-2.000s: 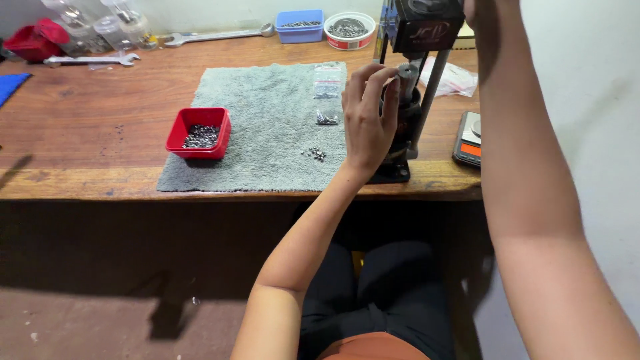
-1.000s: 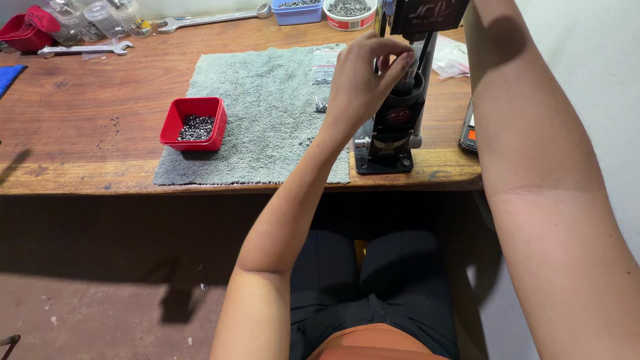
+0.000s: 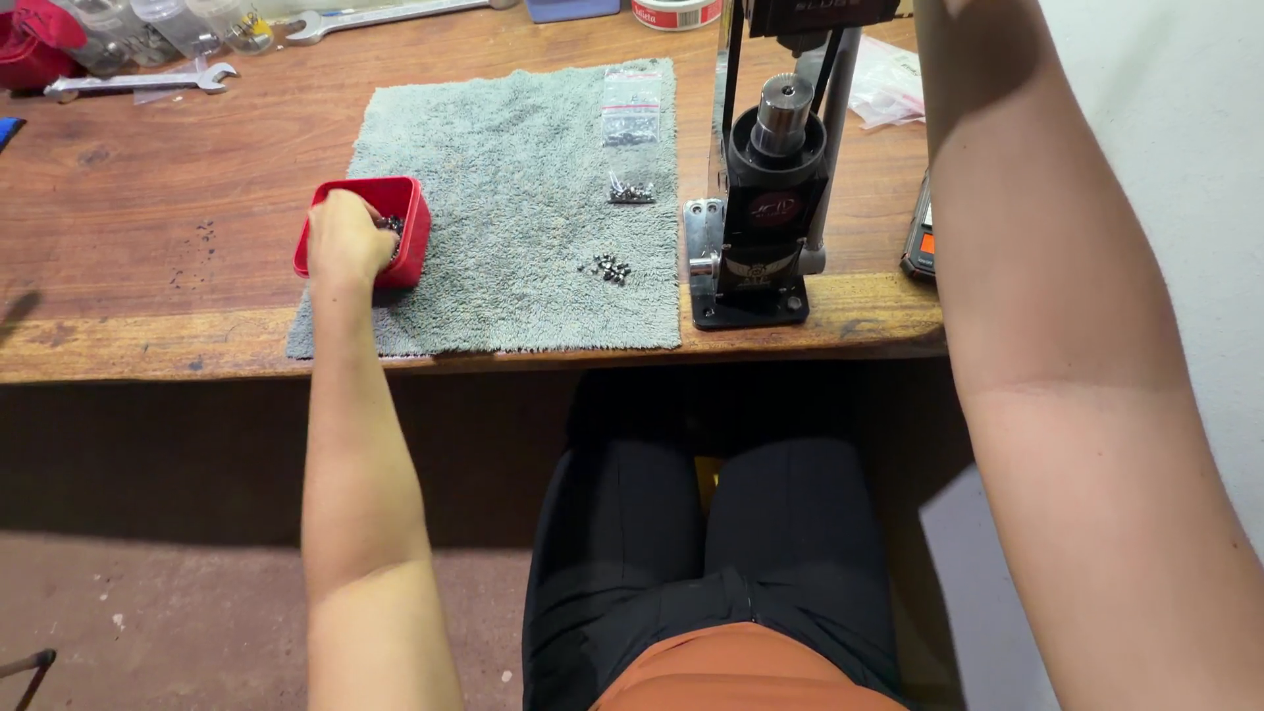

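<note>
My left hand (image 3: 346, 237) reaches down into a red plastic tub (image 3: 420, 232) of small dark metal pieces; its fingertips are hidden among them. The tub stands on the left part of a grey-green towel (image 3: 513, 207). A small pile of metal pieces (image 3: 611, 268) and a zip bag (image 3: 632, 138) of similar pieces lie on the towel's right side. Beside the towel stands a black bench press (image 3: 765, 212), a silver metal cylinder (image 3: 785, 114) upright in its round holder. My right arm stretches up past the press's right side, the hand beyond the top edge.
Two open-end wrenches (image 3: 143, 81) (image 3: 395, 18) and several clear containers (image 3: 178, 25) lie at the back left. A blue tray (image 3: 573, 10) and a round white-and-red tub (image 3: 676, 14) stand behind the towel. Plastic bags (image 3: 884, 84) and a digital scale (image 3: 920, 237) are right of the press.
My left hand has left the top of the cylinder at the press and moved left into the red tub. The right arm remains raised beside the press.
</note>
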